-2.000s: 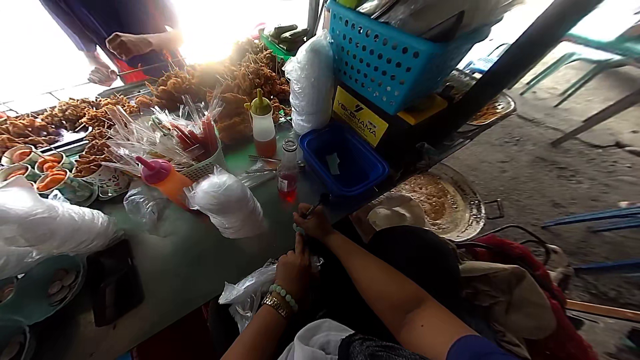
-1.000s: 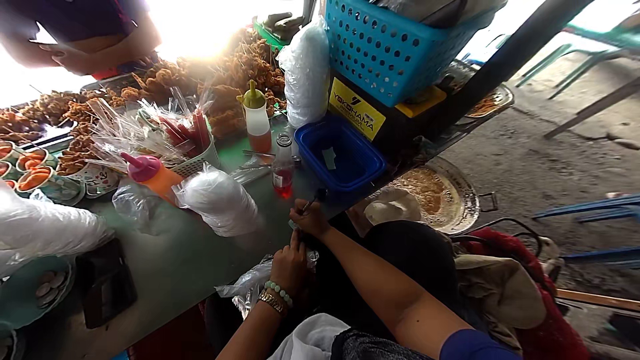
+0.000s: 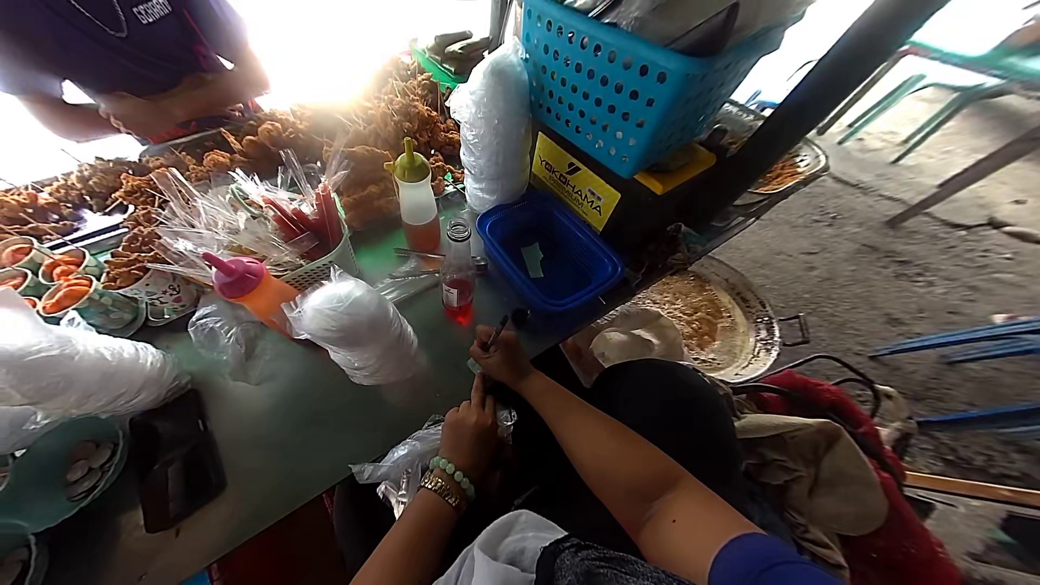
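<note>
My right hand is closed around a dark pen, its tip down at a small pale green piece of paper near the table edge. My left hand, with a bead bracelet and a gold-coloured watch at the wrist, reaches toward the paper with its index finger extended; whether it touches is hard to tell. Beneath it lies a crumpled clear plastic bag. Just beyond my right hand stand a glass bottle with red liquid and a blue plastic basket. A small black round thing lies beside the pen.
Wrapped cup stacks, squeeze bottles and fried skewers cover the table's far side. A phone-like black object lies left, by a bowl of coins. A pan of oil sits low at right. A person stands opposite.
The person opposite has moved their arms inward, away from the skewers where a hand was earlier. My hands stay close together near the table edge, the right one keeping the pen.
</note>
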